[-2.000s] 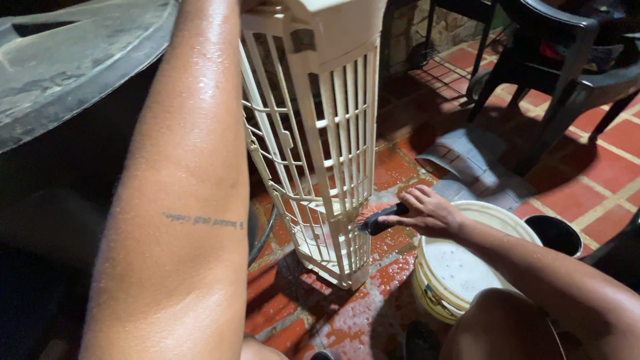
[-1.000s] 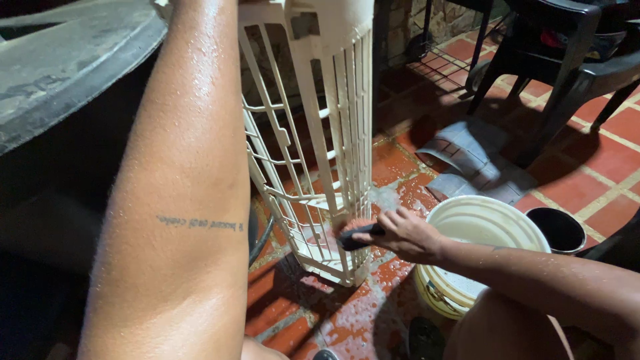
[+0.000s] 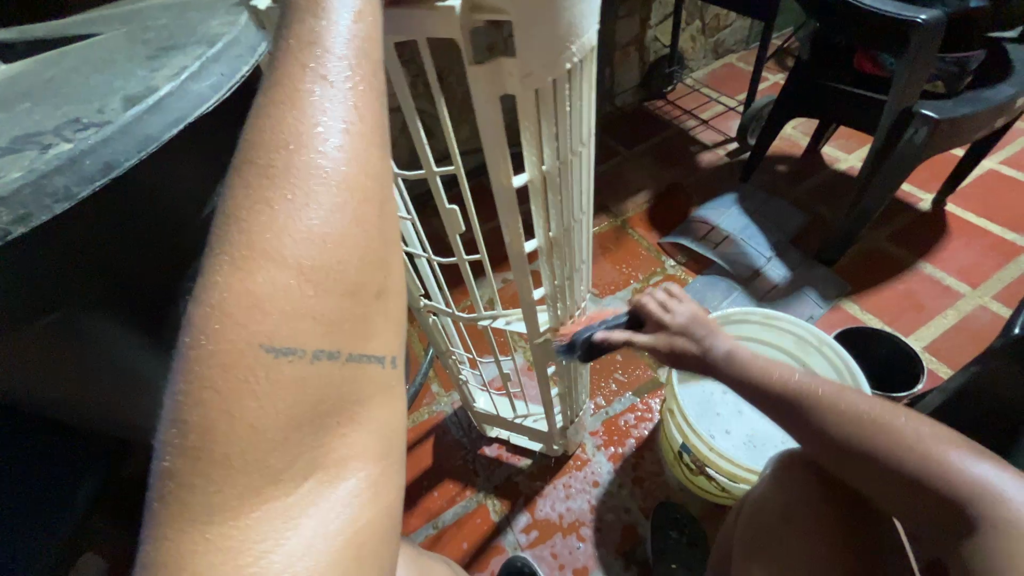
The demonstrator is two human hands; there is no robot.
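Note:
A tall white plastic grille panel (image 3: 524, 240) stands upright on the wet, soapy floor, its slatted sides showing. My right hand (image 3: 676, 326) is closed on a scrub brush (image 3: 596, 334) with a dark body and orange-pink bristles, which meet the grille's lower slats. My left forearm rises across the view to the grille's top, and my left hand lies beyond the upper edge, out of sight. Under my right forearm stands a white bucket (image 3: 672, 448) holding foamy water (image 3: 740, 420).
A large dark container with a grey lid (image 3: 136, 104) is at the left. Behind the bucket are a black pot (image 3: 880, 360) and grey curved pieces (image 3: 744, 248) on red tiles. A black plastic chair (image 3: 888, 120) stands at the upper right.
Two seconds ago the brush was at the grille's right side; it moved left across the lower slats a second ago, and now sits back toward the right.

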